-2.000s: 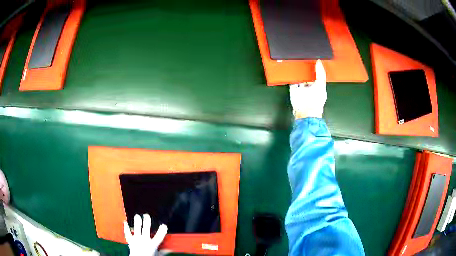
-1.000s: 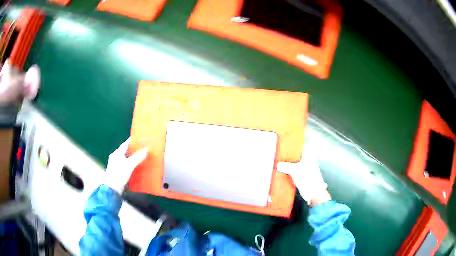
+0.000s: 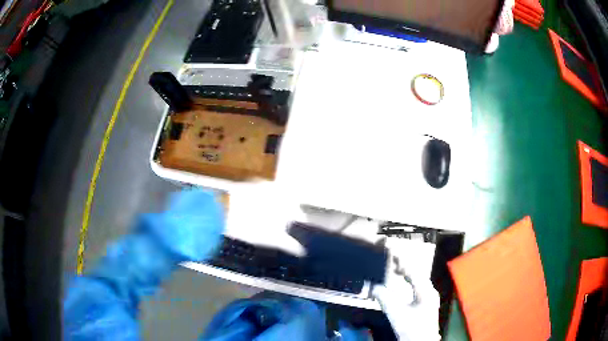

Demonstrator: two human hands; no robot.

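Note:
A dark tablet (image 3: 340, 256) is held tilted over the keyboard shelf, slightly blurred. My left hand (image 3: 263, 216), in a white glove and blurred, is at its left end. My right hand (image 3: 410, 290), also gloved, holds its right end; the exact finger grip is unclear. The brown fixture nest (image 3: 223, 143) at left holds no tablet and shows handwritten black marks and black side blocks. A bare orange pad (image 3: 503, 283) lies on the green bench at lower right.
The white table (image 3: 373, 133) carries a black mouse (image 3: 437, 162), a yellow-red tape roll (image 3: 427, 89) and a monitor (image 3: 420, 20) at its far edge. A keyboard (image 3: 267, 261) is under the tablet. Orange trays with tablets line the bench at right. Another person's hand (image 3: 505, 20) shows beside the monitor.
The view has swung left from the bench to the white table. The tablet is off its orange pad and between my hands, and the pad lies bare on the bench.

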